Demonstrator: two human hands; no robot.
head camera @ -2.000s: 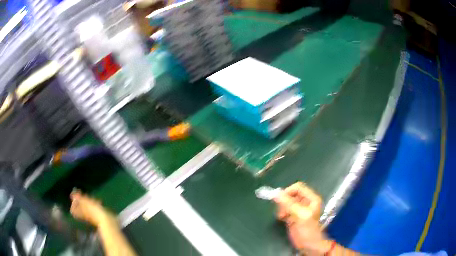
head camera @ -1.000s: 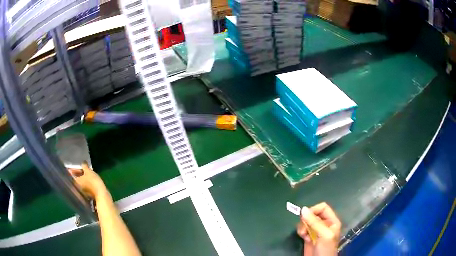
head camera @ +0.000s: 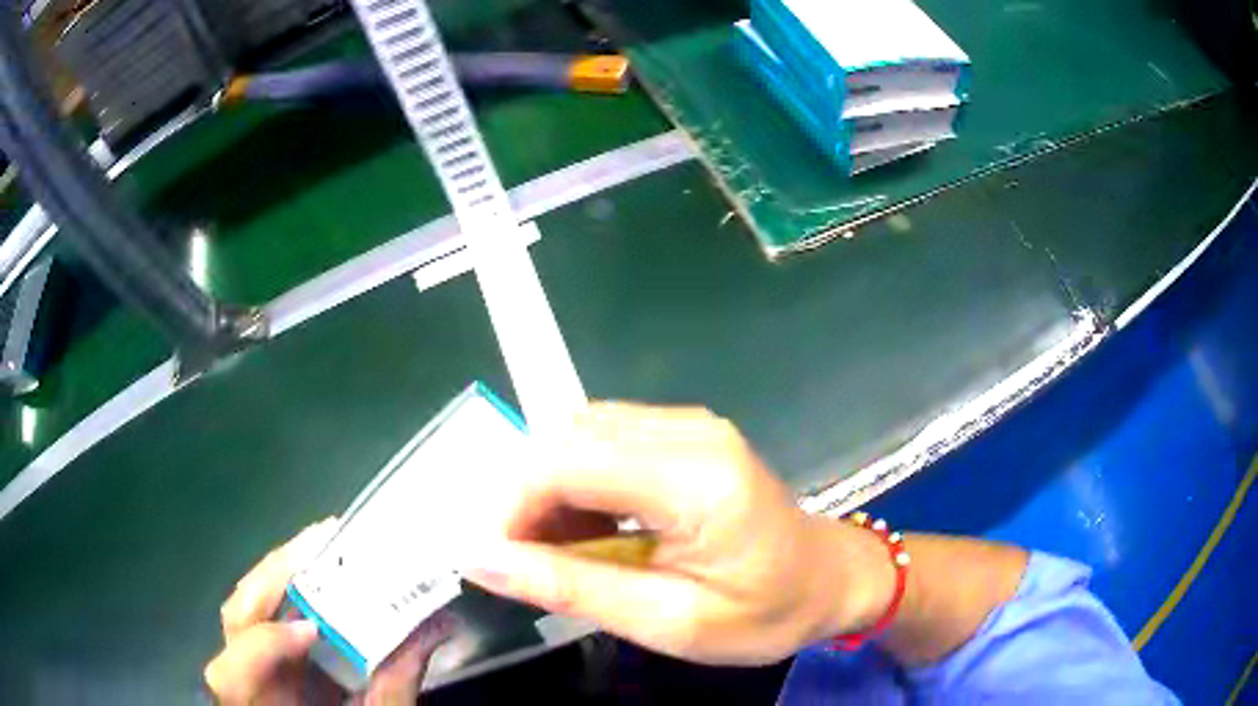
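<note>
A product box [head camera: 414, 538] with a white face, teal edges and small black barcode print is tilted above the near bench. My left hand [head camera: 283, 634] holds it by its lower left edge. My right hand [head camera: 676, 531] is over the box's right side, its thumb tip touching the face beside the print. Its fingers hide that side, and no loose label shows at the fingertips. The label strip [head camera: 476, 186] hangs down across the bench, held by a tape piece [head camera: 444, 262], and runs down behind my right hand.
A small pile of product boxes [head camera: 883, 83] lies on the raised green mat [head camera: 1049, 145]. A dark tube with orange ends [head camera: 469, 72] lies across the green belt [head camera: 331, 152]. A metal upright [head camera: 117, 235] stands left. The blue floor [head camera: 1104, 441] lies beyond the bench edge.
My left hand has come back from the belt with a box. My right hand has moved left onto it, and the label seen at its fingertips is hidden. The view has tilted down.
</note>
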